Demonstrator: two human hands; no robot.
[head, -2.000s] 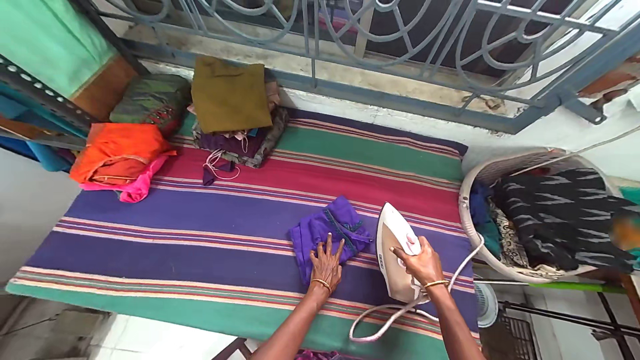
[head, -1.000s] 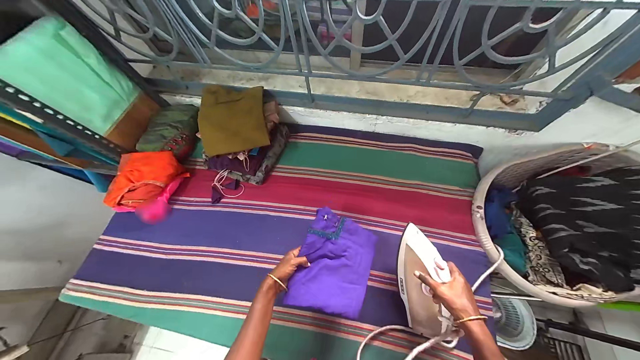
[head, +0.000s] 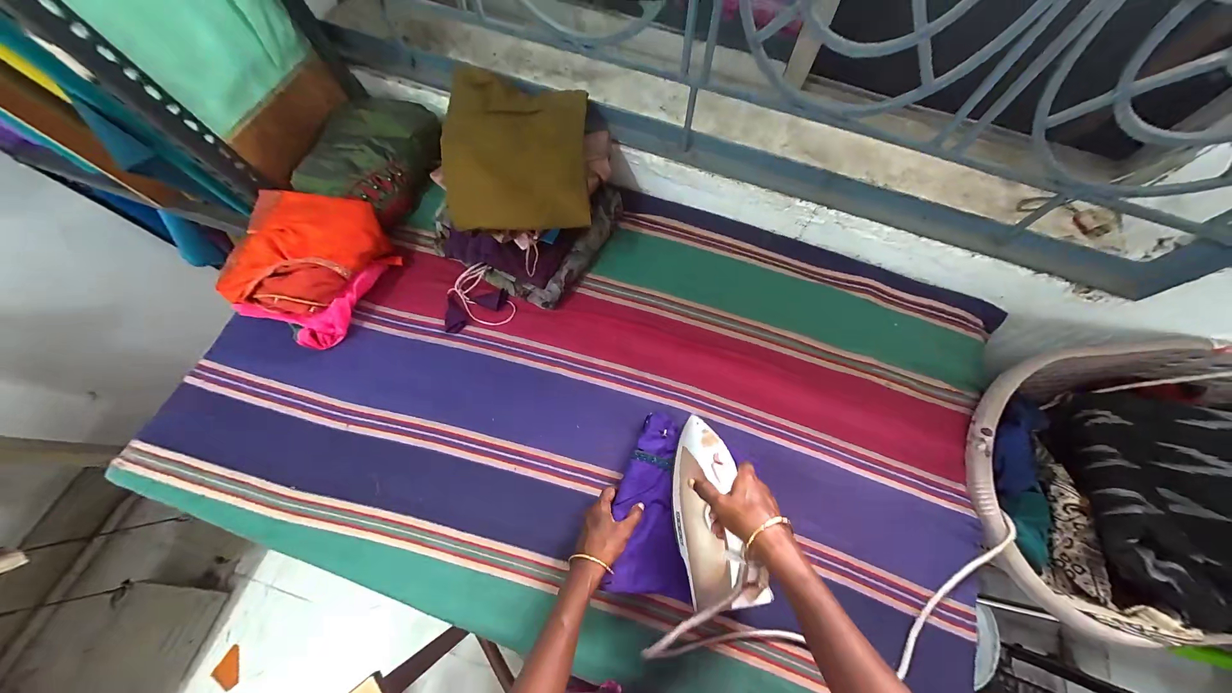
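A folded purple garment (head: 647, 525) with a teal trim lies on the striped cloth (head: 462, 404) that covers the table. My left hand (head: 609, 531) rests at the garment's left edge, thumb on top; whether its fingers pinch the fabric cannot be told. In my right hand (head: 739, 505) is the handle of a white and beige electric clothes iron (head: 707, 520). The iron lies over the garment's right part and hides it, its tip pointing away from me. A white cord (head: 731, 635) runs from its rear toward the right.
Folded orange and pink clothes (head: 308, 250) sit at the table's left back, beside a camouflage-patterned bundle (head: 371, 149) and a stack topped by an olive cloth (head: 518, 159). A basket (head: 982, 462) of clothes stands right of the table. A metal window grille (head: 866, 106) runs behind.
The iron has moved from beside the garment onto its right part. Two seconds ago the garment lay crumpled under my left hand; one second ago it was flatter. The view has shifted.
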